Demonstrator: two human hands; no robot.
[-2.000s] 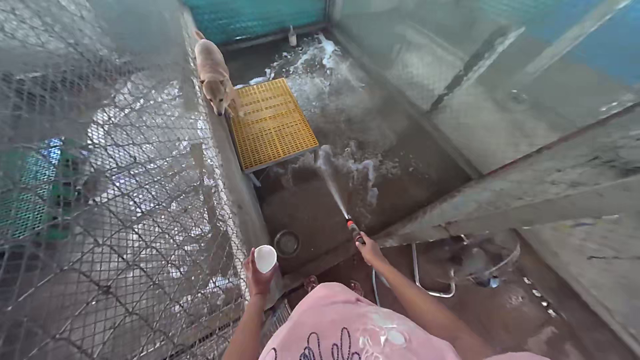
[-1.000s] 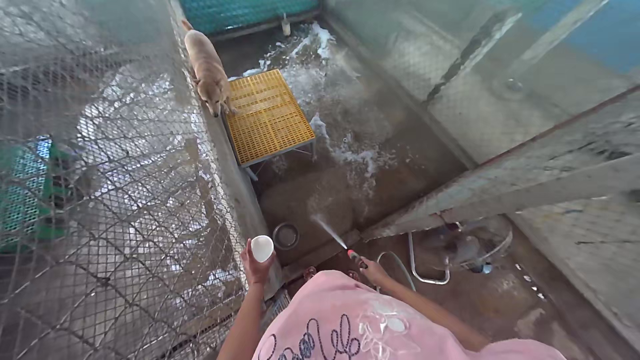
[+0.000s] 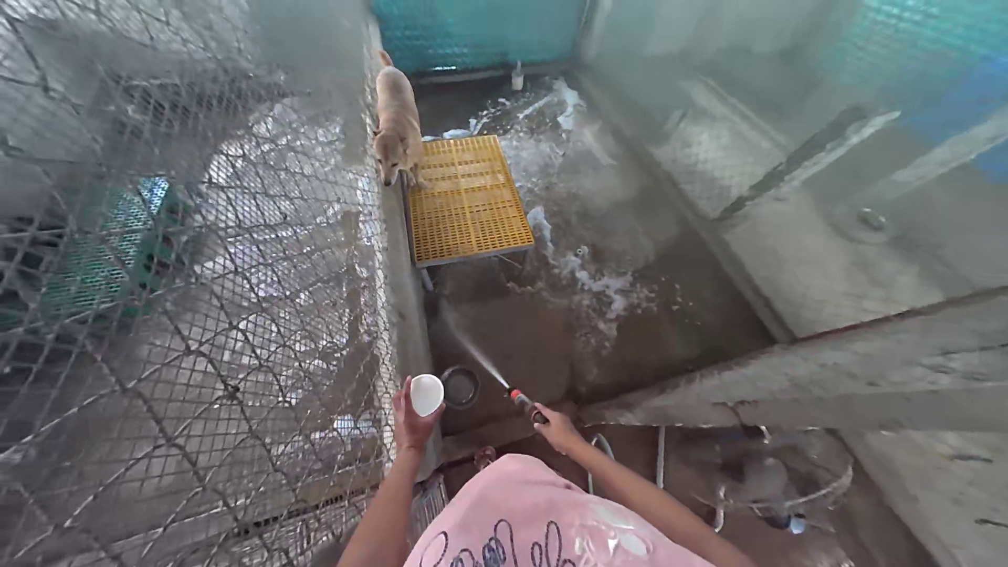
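My left hand (image 3: 415, 425) holds a white cup (image 3: 427, 395), its round opening facing up, beside the mesh fence. My right hand (image 3: 557, 429) grips a hose nozzle (image 3: 526, 404) with an orange-red tip, and a jet of water (image 3: 482, 358) sprays from it toward the upper left onto the wet floor. Just right of the cup, a round dark bowl (image 3: 460, 387) lies on the floor. Farther off, a tan dog (image 3: 398, 118) stands with its front paws at a yellow slatted platform (image 3: 472, 205) on metal legs, its head lowered by the low wall.
Chain-link fence (image 3: 181, 378) runs along the left, with a green slatted platform (image 3: 106, 244) behind it. White foam (image 3: 598, 283) streaks the wet concrete floor. A low concrete wall (image 3: 866, 370) crosses on the right. A hose (image 3: 602, 449) hangs near my right arm. A pale bottle (image 3: 517, 77) stands at the back.
The water jet has swung leftward, from the foam right of the yellow platform to the floor in front of it. The dog has shifted a little. Both hands keep their hold.
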